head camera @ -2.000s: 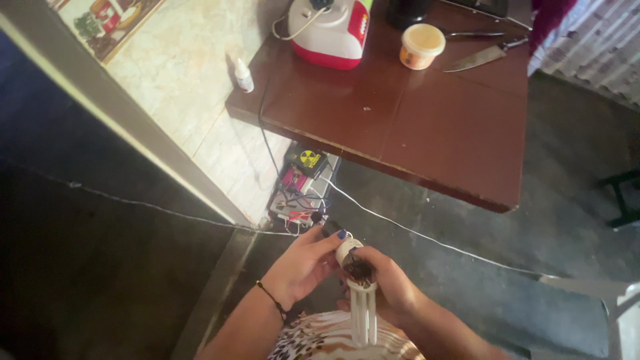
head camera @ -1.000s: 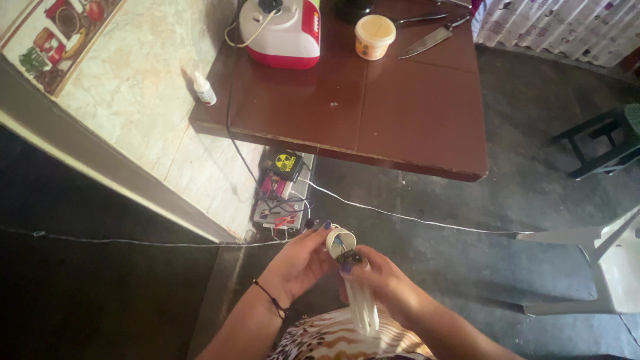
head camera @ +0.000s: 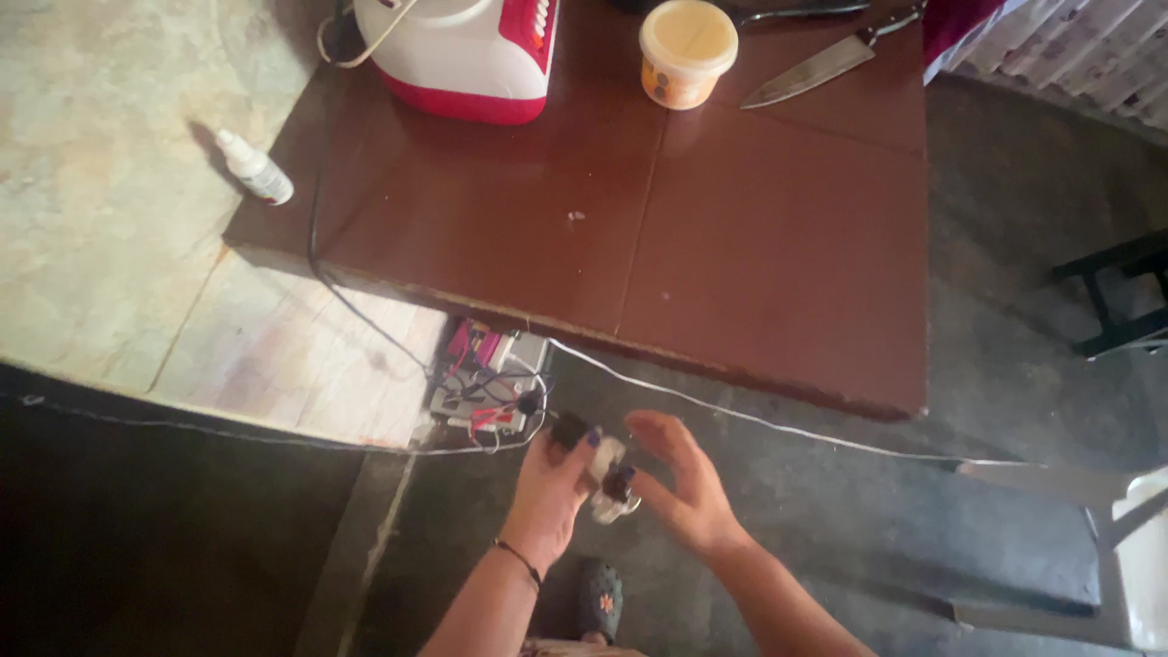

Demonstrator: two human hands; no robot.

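My left hand (head camera: 547, 493) grips a black and white fitting (head camera: 602, 456), which looks like a lamp holder with its base; motion blurs it. Pale tubes show in the earlier views, but now only a short whitish part can be made out below the dark piece. My right hand (head camera: 680, 484) is beside the fitting with its fingers apart; its thumb lies close to the dark piece, and whether it touches cannot be told. Beyond the hands, a grey box with tangled wires (head camera: 484, 392) sits on the floor by the wall.
A brown table (head camera: 776, 255) bears a red and white appliance (head camera: 456, 64), a plastic tub (head camera: 686, 59), a kitchen knife (head camera: 812, 73) and a small white bottle (head camera: 255, 169). A white cord (head camera: 730, 411) runs across below its edge. A pale chair (head camera: 1113, 566) and dark stool (head camera: 1122, 292) stand right.
My right hand has opened and come off the pale tubes that it held. The view has shifted closer over the table, and a clog shows below my hands.
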